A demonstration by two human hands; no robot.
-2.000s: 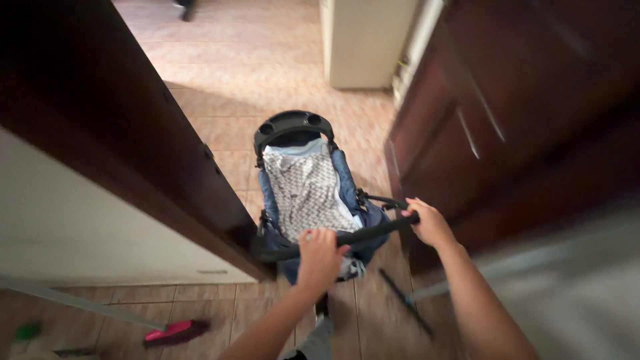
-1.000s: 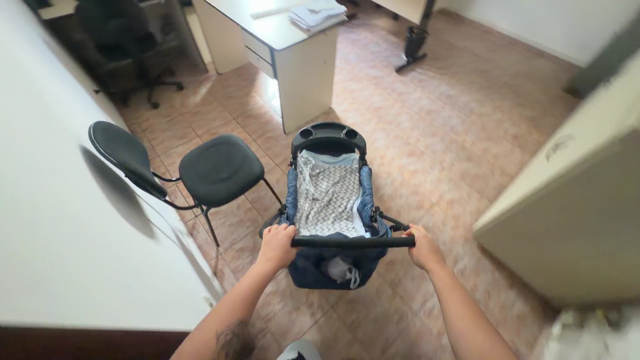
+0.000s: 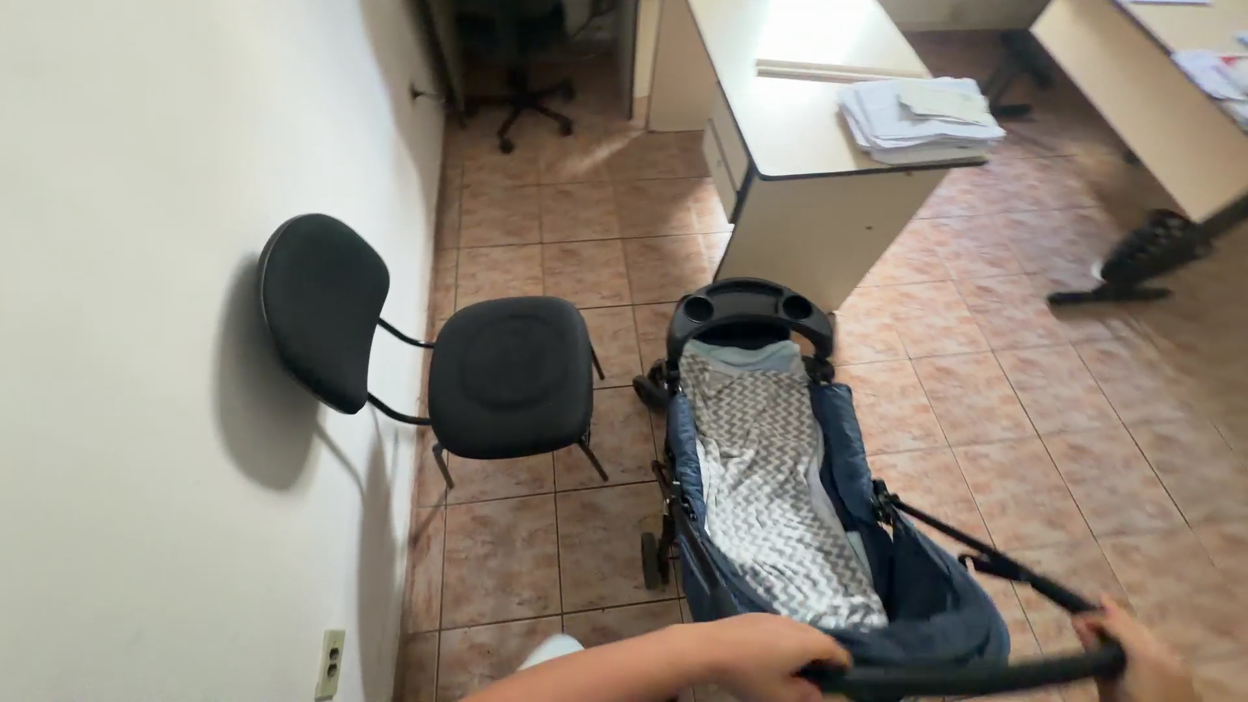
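Note:
A navy baby stroller (image 3: pixel 853 439) stands before me at the lower middle. My left hand (image 3: pixel 775 658) grips the left end of its black push handle (image 3: pixel 965 675), and my right hand (image 3: pixel 1131 648) is closed on the right end, near the frame's edge. Inside the stroller lies a grey and white zigzag-patterned blanket (image 3: pixel 780 497), with a light blue cloth at its far end. A black tray with two cup holders (image 3: pixel 749 300) spans the stroller's front. Both hands are partly out of view or blurred.
A black padded chair (image 3: pixel 512 378) stands left of the stroller by the white wall (image 3: pixel 195 546). Directly ahead is a desk (image 3: pixel 819 229) bearing a paper stack (image 3: pixel 916 122). Another desk (image 3: pixel 1121 93) with dark metal feet stands at the right; a wheeled chair (image 3: pixel 526 102) is farther back.
The stroller has gone from a dark doorway into the room with the chair and desks. Both hands stay on its handle. The view has shifted, with the stroller now lower and farther right.

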